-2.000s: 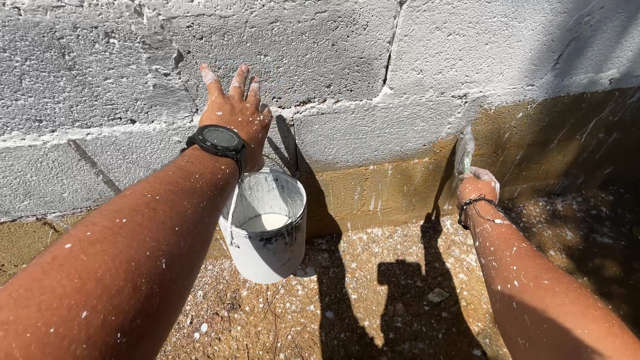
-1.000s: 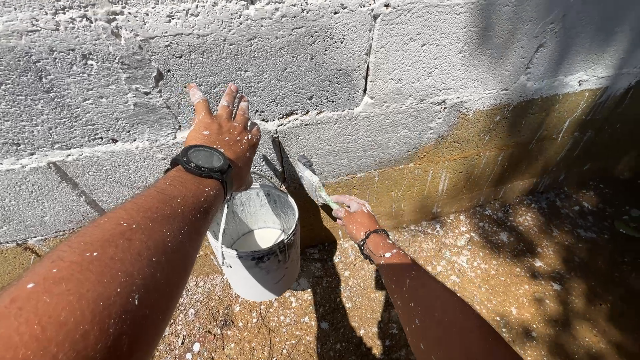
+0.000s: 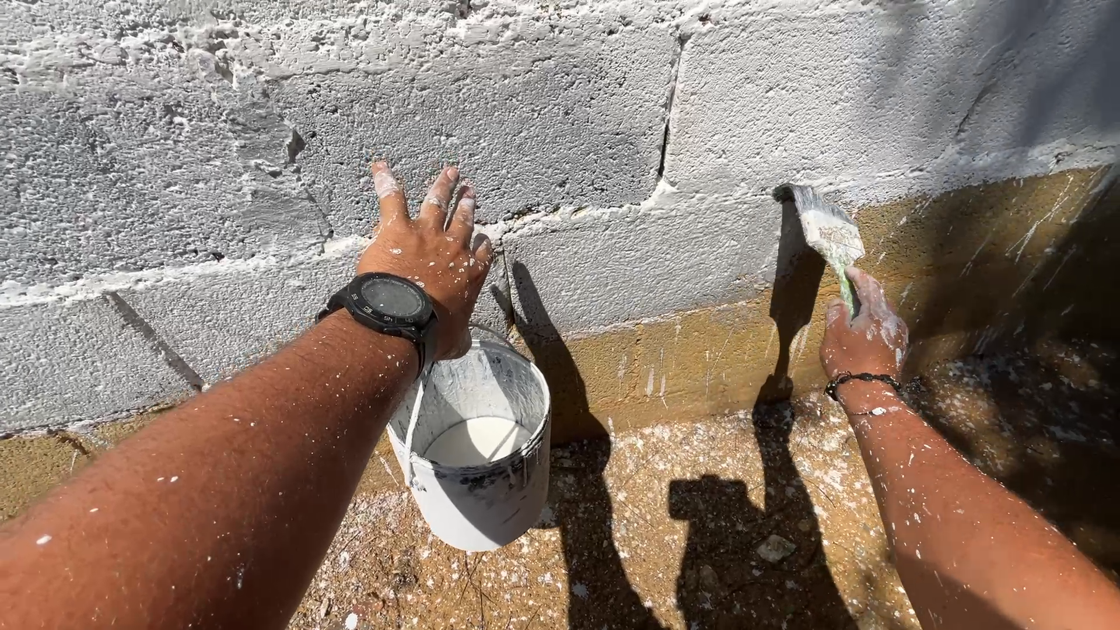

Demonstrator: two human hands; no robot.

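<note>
My left hand [image 3: 429, 249], specked with white paint, has its fingers spread in front of the block wall [image 3: 472, 114]; whether it touches the blocks is unclear. A black watch [image 3: 391, 302] is on that wrist. Just below hangs a white bucket [image 3: 486, 507], its handle [image 3: 413, 429] running up to the left wrist, where the hand hides the top. White paint [image 3: 481, 439] lies inside. At the right, my right hand [image 3: 866, 328] grips the green handle of a flat paintbrush [image 3: 829, 232]. Its paint-coated bristles point up and left at the wall, near the lower edge of the white area.
Bare tan masonry [image 3: 709, 354] with white drips runs along the wall's base. Below it, the brown ground [image 3: 691, 437] is spattered with white paint and holds a small stone [image 3: 775, 549]. Shadows of the arms and bucket fall across wall and ground.
My right hand with the brush has moved from beside the bucket, where it was one second ago, to the wall at the right. My left hand stays spread above the bucket.
</note>
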